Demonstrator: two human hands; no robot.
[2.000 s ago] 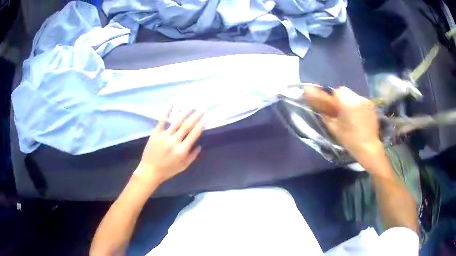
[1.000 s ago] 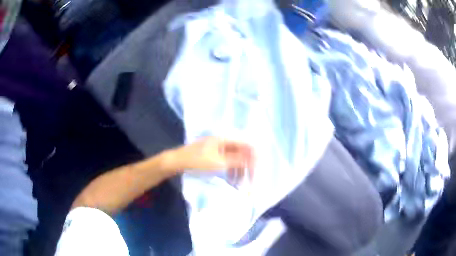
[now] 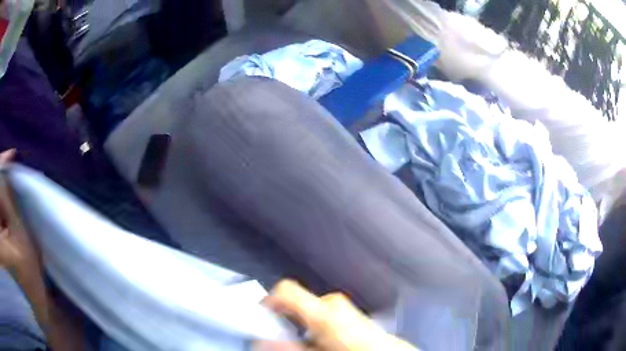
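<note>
A light blue shirt (image 3: pixel 137 260), nearly white in glare and folded into a long band, stretches across the lower left, off the table. My left hand (image 3: pixel 12 233), cut off by the left edge, is closed on its far end. My right hand (image 3: pixel 319 317), blurred at the bottom edge, is closed on its near end. The long grey pressing pad (image 3: pixel 302 178) lies in front of me. A pale blue patch (image 3: pixel 439 315), perhaps cloth, shows at the pad's near end. No iron is in view.
Crumpled blue shirts (image 3: pixel 494 185) lie heaped along the table's right side. A smaller blue cloth heap (image 3: pixel 302 63) and a dark blue banded bar (image 3: pixel 384 79) lie beyond the pad. A black rectangle (image 3: pixel 154 160), perhaps a phone, lies on the left. Purple cloth (image 3: pixel 31 103) shows at far left.
The iron and table front left view as my view turned left. The shirt went from the pad to the lower left, now held by both hands. The pad is uncovered.
</note>
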